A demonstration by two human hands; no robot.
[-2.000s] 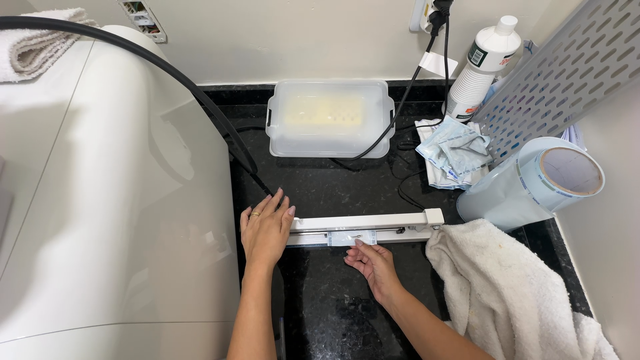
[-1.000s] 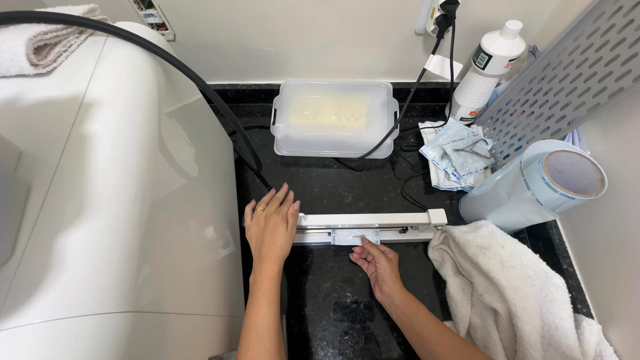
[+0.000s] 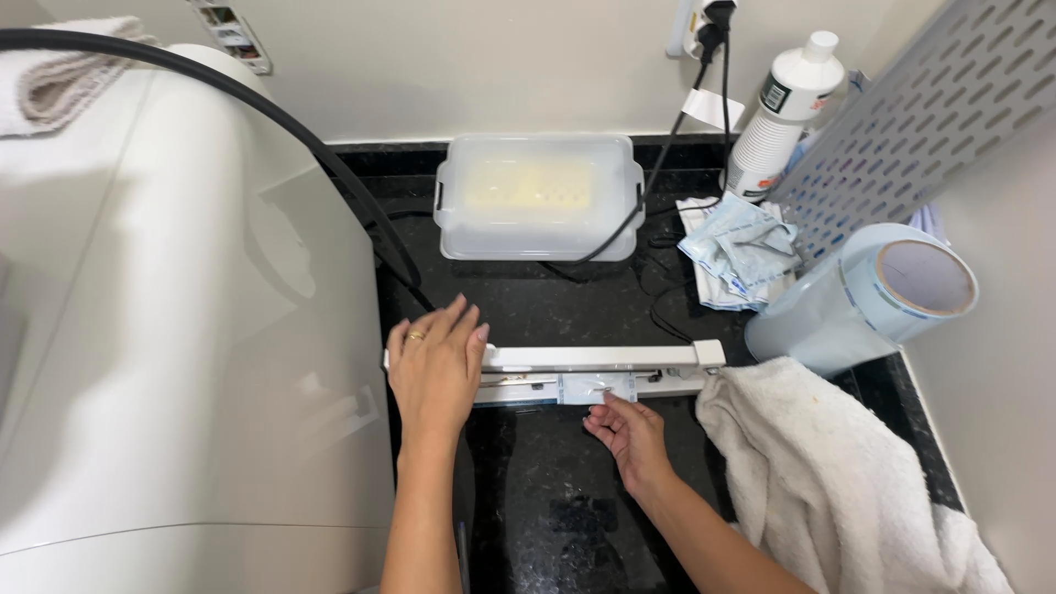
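A white bar heat sealer (image 3: 594, 358) lies across the black stone counter. My left hand (image 3: 436, 363), with a ring on one finger, rests on the left end of its upper arm, palm down. Between arm and base sits a small clear-and-blue sterilization pouch (image 3: 584, 388) with a small metallic item visible inside. The fingertips of my right hand (image 3: 631, 433) touch the pouch's lower right part; whether they pinch it is hard to tell.
Behind the sealer stands a lidded translucent plastic box (image 3: 536, 198). Black cables (image 3: 652, 186) hang from the wall socket. At right are loose pouches (image 3: 738, 247), a large pouch roll (image 3: 858, 289), a white bottle (image 3: 804, 78), stacked cups and a white towel (image 3: 825, 470). A large white appliance (image 3: 190, 330) borders the left.
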